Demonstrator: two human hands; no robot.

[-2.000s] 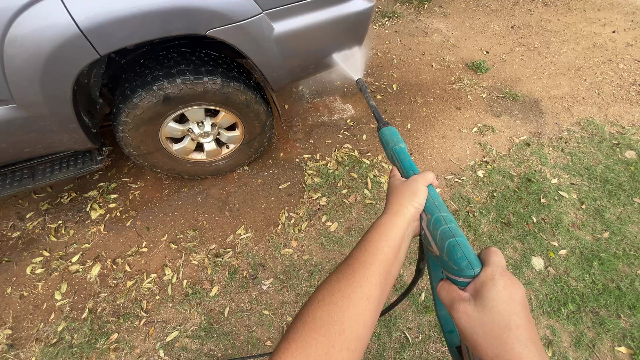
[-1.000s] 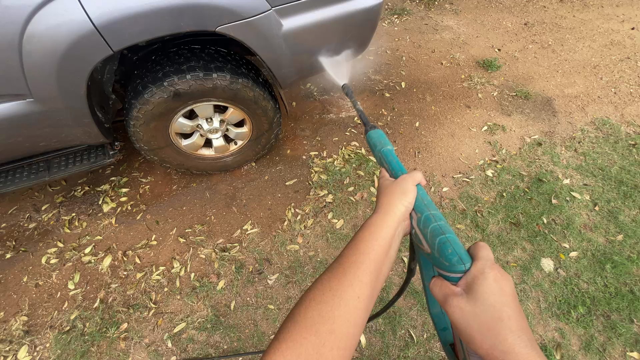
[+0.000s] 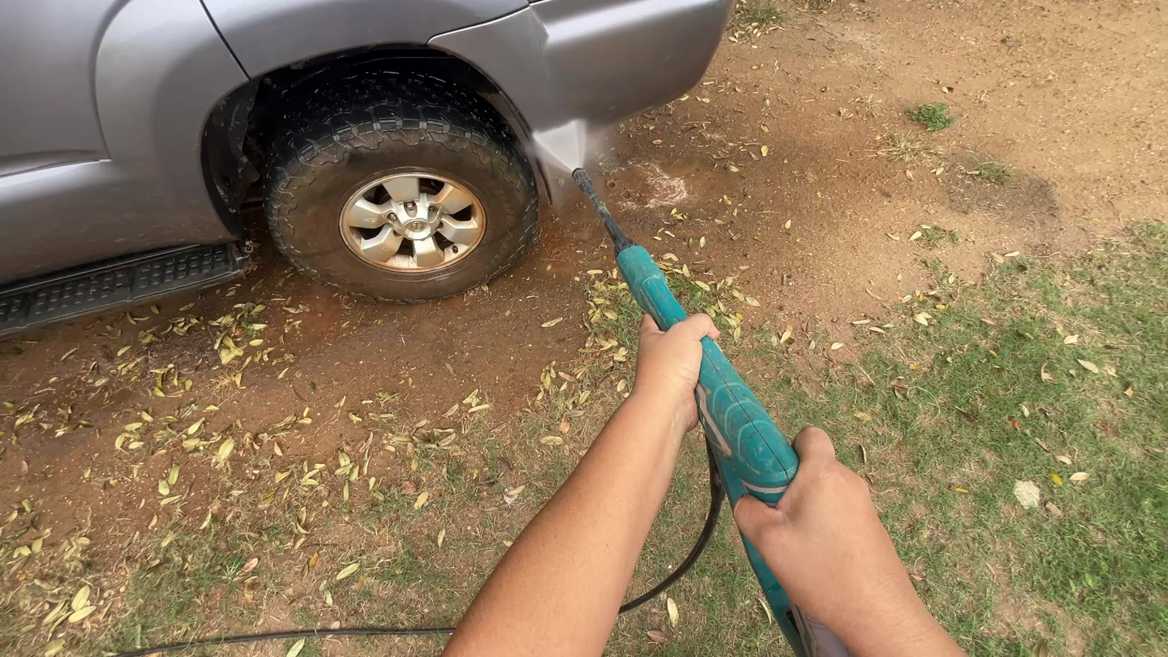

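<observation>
A teal pressure washer gun point(image 3: 741, 415) runs diagonally through the middle of the view. My left hand point(image 3: 671, 360) is wrapped around its front body, and my right hand point(image 3: 821, 520) grips the rear handle; the trigger is hidden. From the tip of the black nozzle lance point(image 3: 599, 210) a white fan of water point(image 3: 561, 146) hits the lower rear bumper point(image 3: 630, 64) of a silver vehicle, just behind the wheel. The wet black tire point(image 3: 306, 214) carries a silver alloy rim point(image 3: 412, 222) with brownish stains.
A black hose point(image 3: 698, 547) curves below the gun and lies across the ground at the lower left. A black running board point(image 3: 119, 283) juts out along the vehicle's side. Fallen yellow leaves point(image 3: 228, 342) cover wet brown soil, with patchy grass point(image 3: 1031, 429) to the right.
The nozzle and its spray have moved left along the bumper, closer to the rear wheel. Both hands keep their hold on the gun.
</observation>
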